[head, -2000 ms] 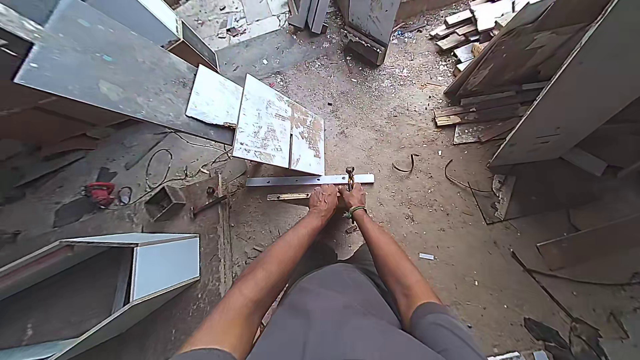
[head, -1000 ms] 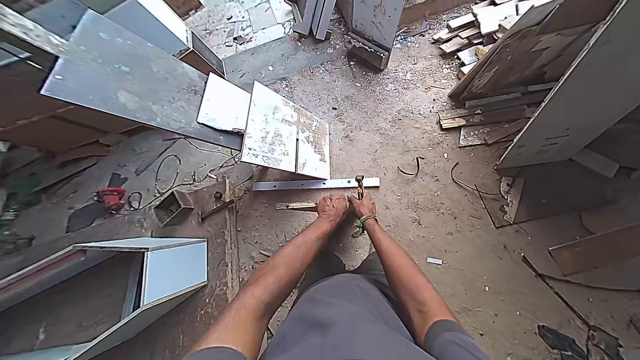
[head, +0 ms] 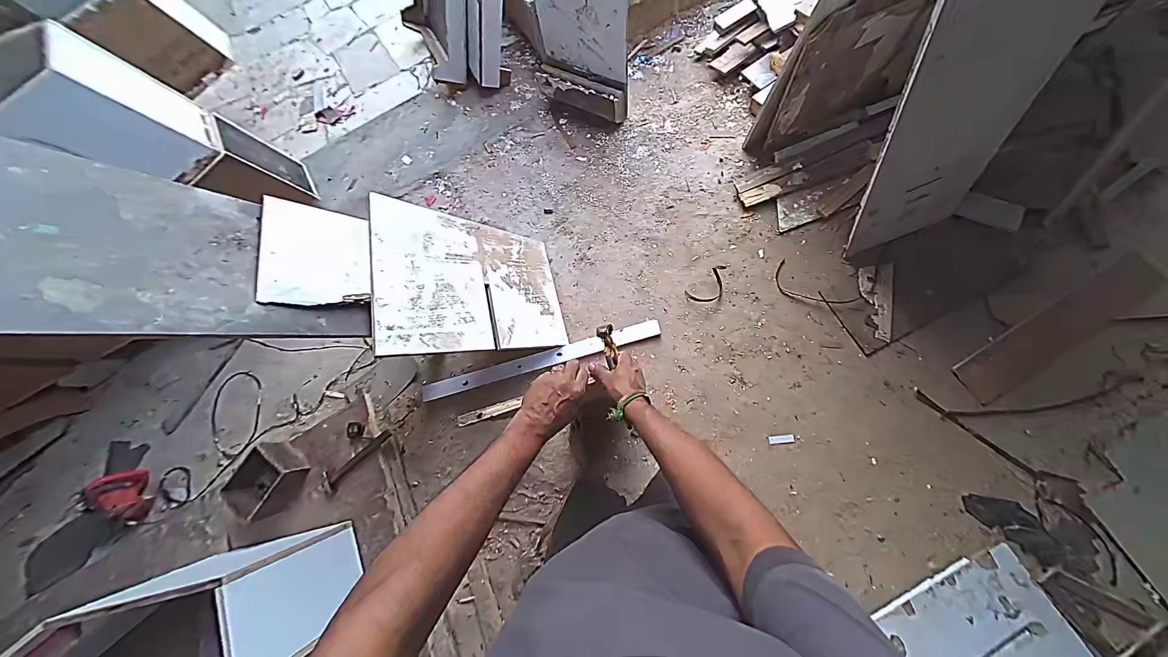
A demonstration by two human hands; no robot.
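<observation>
A long pale strip [head: 511,370] with small dark holes lies slanted in front of me, its middle near the corner of a worn white board [head: 438,283]. My left hand [head: 555,398] is at the strip's near edge, fingers bent; whether it grips the strip cannot be told. My right hand [head: 620,376], with a green band at the wrist, is closed on a small tool [head: 606,339] with a dark metal head, perhaps a hammer, which stands up over the strip. Its lower part is hidden by the fingers. A short wooden stick [head: 490,411] lies just below the strip.
At left are a large grey panel [head: 137,246], a red power tool [head: 119,495] with a cable and an open box frame [head: 292,584]. Leaning boards [head: 967,119] and stacked wood strips [head: 812,164] stand at right. A curved dark strip [head: 707,285] lies on the dusty ground.
The pale strip has turned from nearly level to a slant, its right end now higher. Both hands remain close together beside it, with the small tool still at the right hand.
</observation>
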